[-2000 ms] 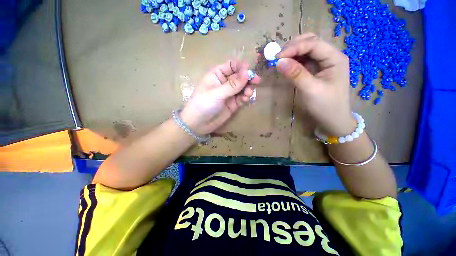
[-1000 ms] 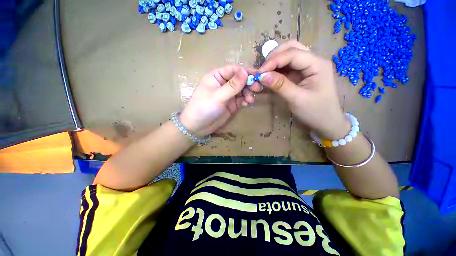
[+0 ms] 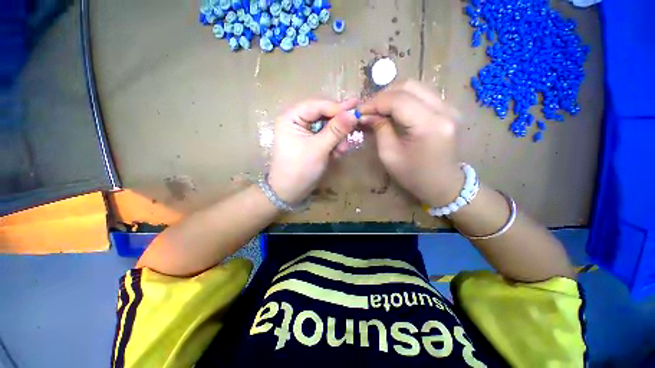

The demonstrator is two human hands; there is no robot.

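Note:
My left hand (image 3: 305, 144) holds a tiny blue piece (image 3: 357, 113) between thumb and fingertips. Another small pale blue-grey piece (image 3: 316, 126) shows inside the same hand, behind the thumb. My right hand (image 3: 413, 133), slightly blurred, touches the blue piece with its fingertips; whether it grips it is hard to tell. The white round spot of grease or glue (image 3: 383, 71) lies on the cardboard just beyond my hands. Assembled pieces with pale ends (image 3: 269, 23) are piled at the upper left. All-blue inserts (image 3: 528, 61) are piled at the upper right.
Brown stained cardboard (image 3: 179, 108) covers the table. A dark transparent sheet (image 3: 43, 108) and an orange panel (image 3: 54, 224) are at left. A large blue crate (image 3: 632, 144) stands at right. A white crumpled thing shows in the top right corner. The table's front edge runs under my forearms.
Since two seconds ago my right hand moved from the white spot to my left hand, bringing a blue piece. In the last second the right hand shifted slightly left, and a pale piece shows within the left hand.

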